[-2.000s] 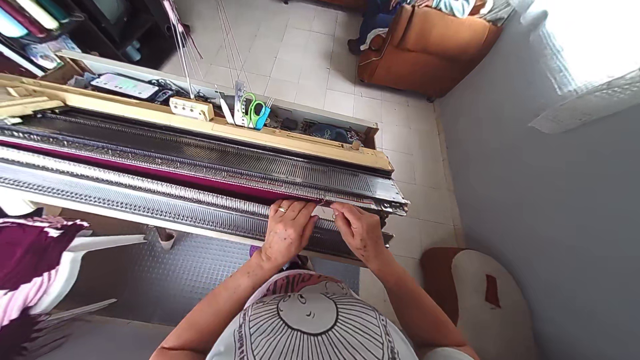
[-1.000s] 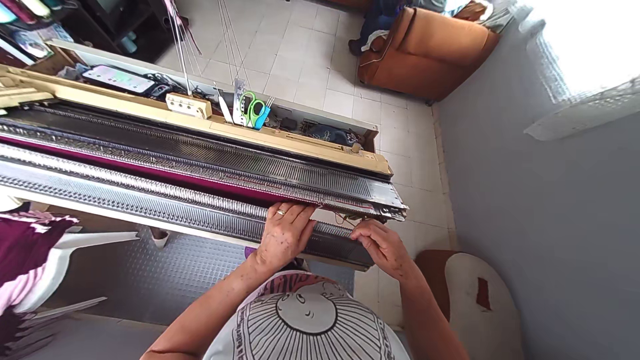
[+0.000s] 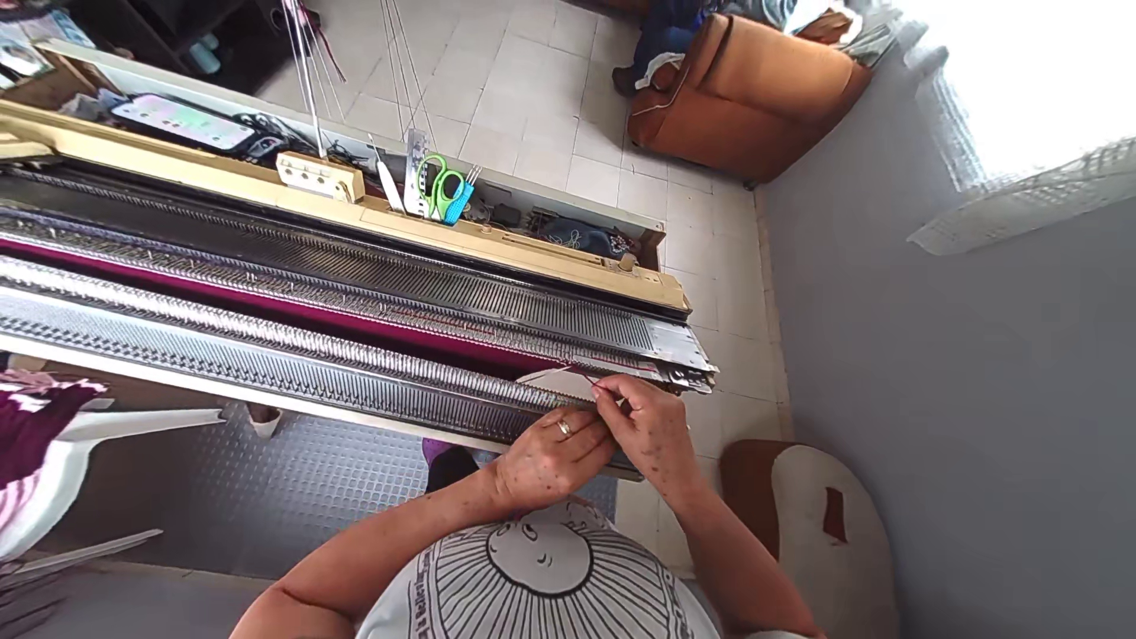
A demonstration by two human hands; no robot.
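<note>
A double-bed knitting machine (image 3: pixel 355 306) spans the view from the left to the centre. Maroon knitted fabric (image 3: pixel 293 306) hangs in the gap between its two needle beds. My left hand (image 3: pixel 555 453), with a ring on one finger, rests on the front bed near its right end, and its fingertips are hidden. Just to its right, my right hand (image 3: pixel 652 430) pinches a thin dark red yarn (image 3: pixel 593 382) between thumb and fingertips, by the right edge of the fabric. The two hands touch or nearly touch.
Green-handled scissors (image 3: pixel 441 188), a blue comb-like tool (image 3: pixel 459 202) and a phone (image 3: pixel 186 122) lie behind the beds. Yarn strands rise from a cream block (image 3: pixel 319 177). An orange armchair (image 3: pixel 750 98), partly covered by cloth, and a wall (image 3: pixel 958 373) are beyond.
My left hand has moved from the gap between the beds back toward my body. My right hand has come back in beside it, now pinching yarn.
</note>
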